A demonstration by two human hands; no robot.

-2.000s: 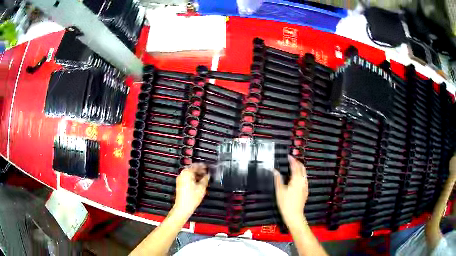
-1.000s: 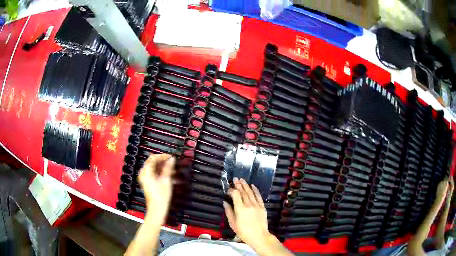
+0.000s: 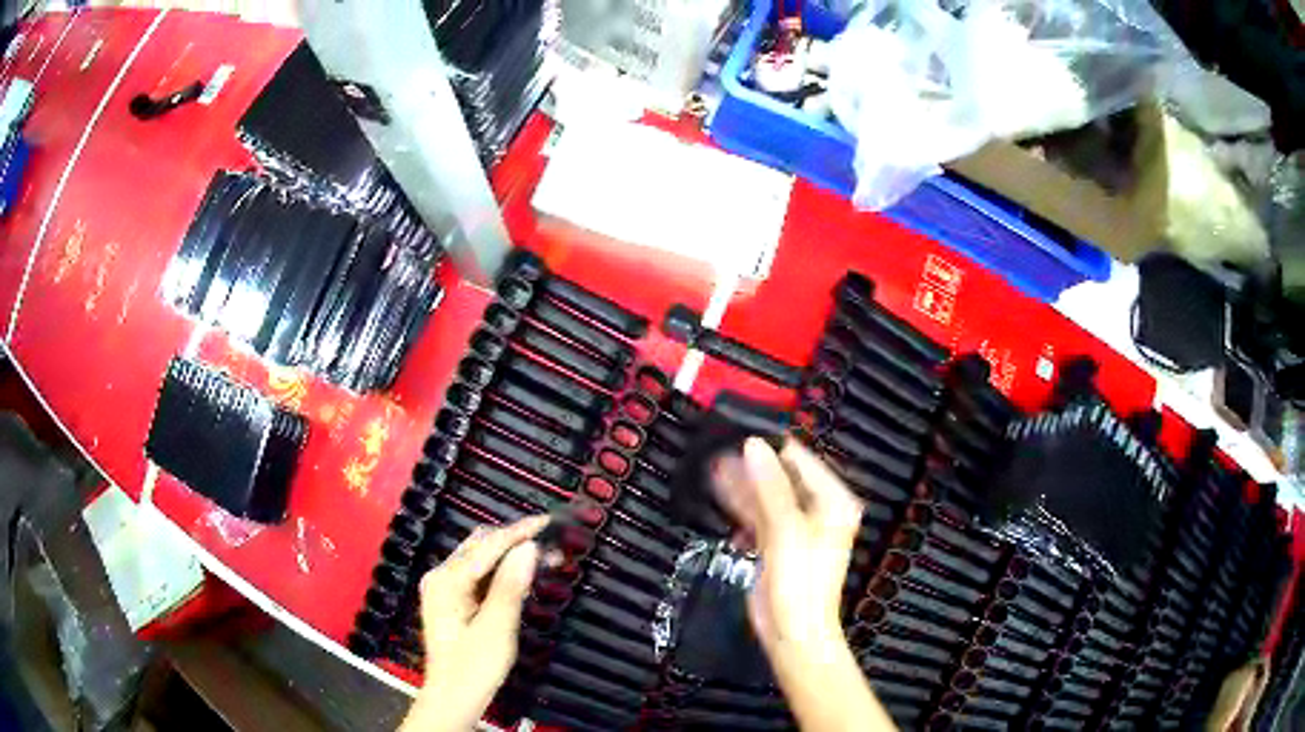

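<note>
Rows of black handle-like parts [image 3: 530, 415] lie side by side on the red-covered bench, with ring heads in columns. My left hand [image 3: 484, 594] is over the left columns, its thumb and fingertips closed on a small dark part [image 3: 555, 535]. My right hand [image 3: 794, 551] is over the middle columns, its fingers on a blurred black part [image 3: 711, 461]; how many pieces it holds I cannot tell. A shiny clear-wrapped block [image 3: 711, 612] lies on the rows, partly behind my right hand. A single bar [image 3: 733, 348] lies crosswise at the top of the rows.
Wrapped bundles [image 3: 301, 279] and a small bundle [image 3: 222, 439] lie at left, near a grey metal post [image 3: 415, 136]. A wrapped pack [image 3: 1088, 479] sits on the right rows. Behind are a white sheet [image 3: 666, 193], blue bin [image 3: 780, 122] and clear bags [image 3: 973, 86]. A forearm [image 3: 1234, 698] shows at lower right.
The view has shifted and turned. My right hand has left the clear-wrapped block and moved up to a black part. My left hand now pinches a small dark part.
</note>
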